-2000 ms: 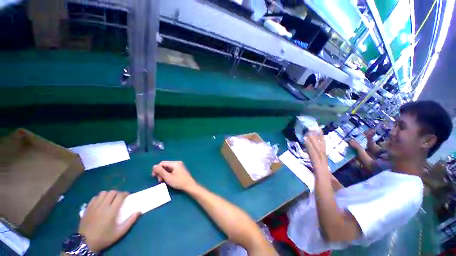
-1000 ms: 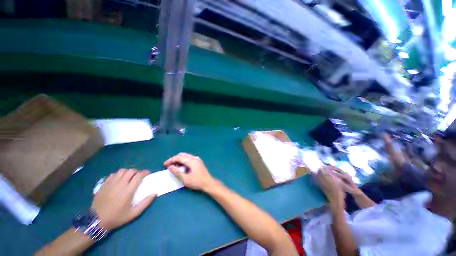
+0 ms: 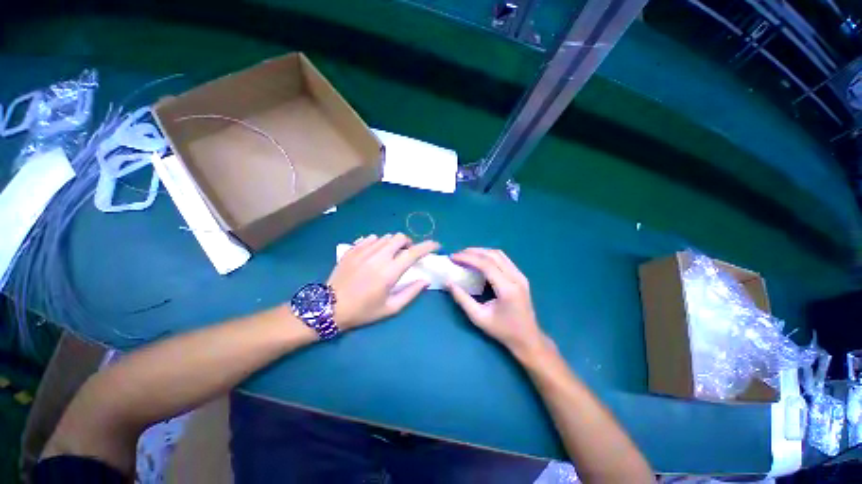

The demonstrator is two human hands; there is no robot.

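A white sheet [image 3: 425,272] lies on the green bench in front of me, largely covered by my hands. My left hand [image 3: 378,282], with a metal watch at the wrist, lies over its left part with the fingers spread across it. My right hand [image 3: 496,295] grips the sheet's right end between thumb and fingers. The sheet looks bent or curled there. Whether anything small is between the fingertips cannot be seen.
An open carton [image 3: 255,156] holding one wire stands at upper left, white strips beside it. A wire bundle [image 3: 71,232] and white frames [image 3: 128,181] lie far left. A carton of clear plastic bags [image 3: 666,326] stands right. A metal upright [image 3: 558,90] rises behind; a rubber band [image 3: 421,224] lies near my hands.
The view has swung left, bringing the wires and frames into sight; the co-worker is out of view. My right hand is now closer to my left, and the sheet shows less.
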